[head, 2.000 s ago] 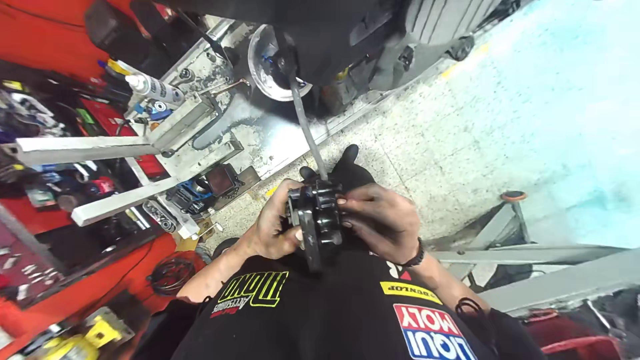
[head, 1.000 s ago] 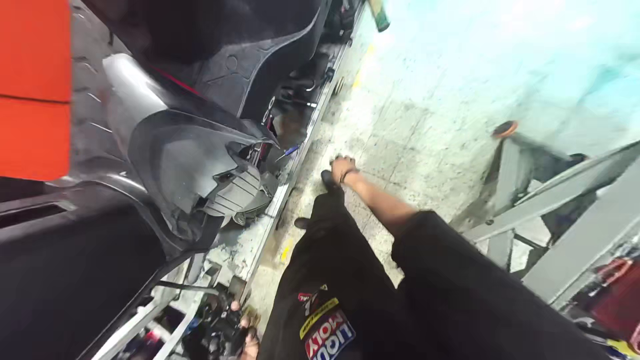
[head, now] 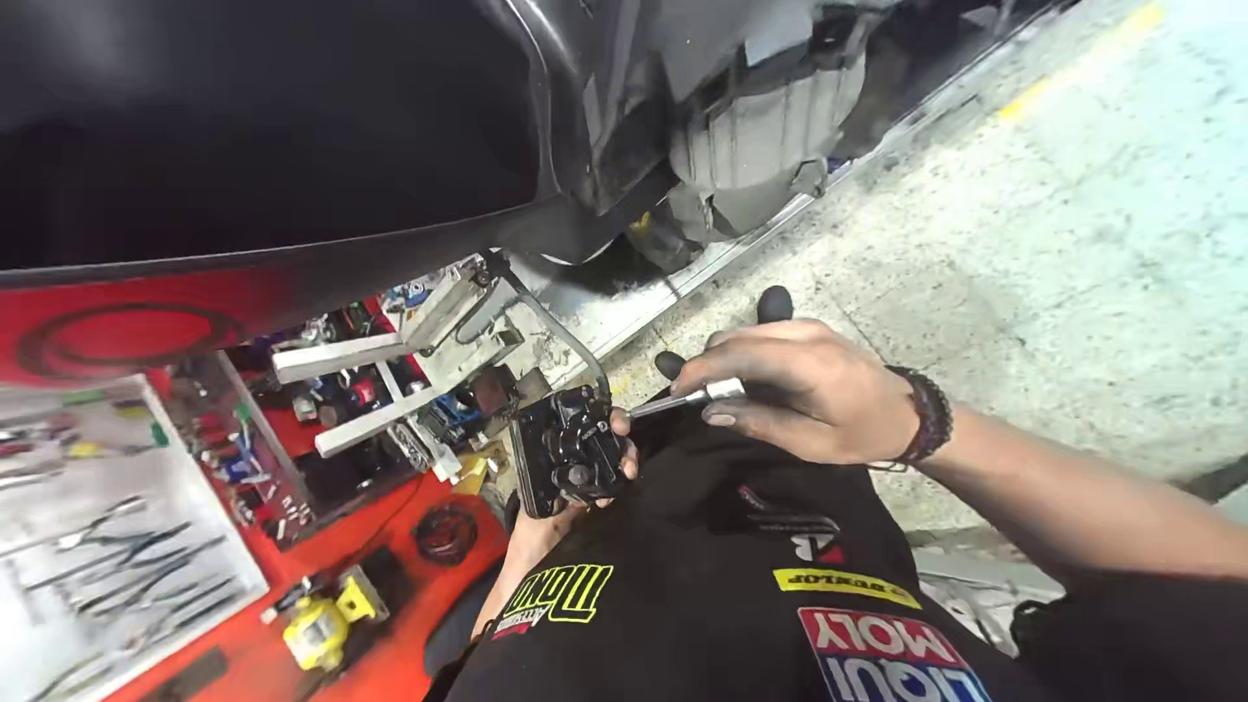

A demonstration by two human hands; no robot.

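Observation:
A black brake caliper (head: 575,444) hangs on a brake hose (head: 558,331) that curves up to the vehicle. Around the caliper's lower right side and underside, my left hand (head: 627,448) holds it, with the palm mostly hidden. Between thumb and fingers, my right hand (head: 809,390) grips a slim metal tool (head: 694,398), whose exact kind I cannot tell. Its thin shaft points left at the caliper, its tip close to my left fingertips; whether it touches the caliper I cannot tell.
Dark vehicle bodywork (head: 292,127) spans the upper left. Pale lift arms (head: 375,421) jut out above the red workbench area. Pliers-like tools lie in a grey tray (head: 185,439). A yellow tool (head: 320,634) rests on the red surface (head: 390,585) at lower left.
A second ago my right hand reached out over the floor; now it is in front of my body with the metal tool. The caliper, in both hands two seconds ago, is in my left hand. The view has swung.

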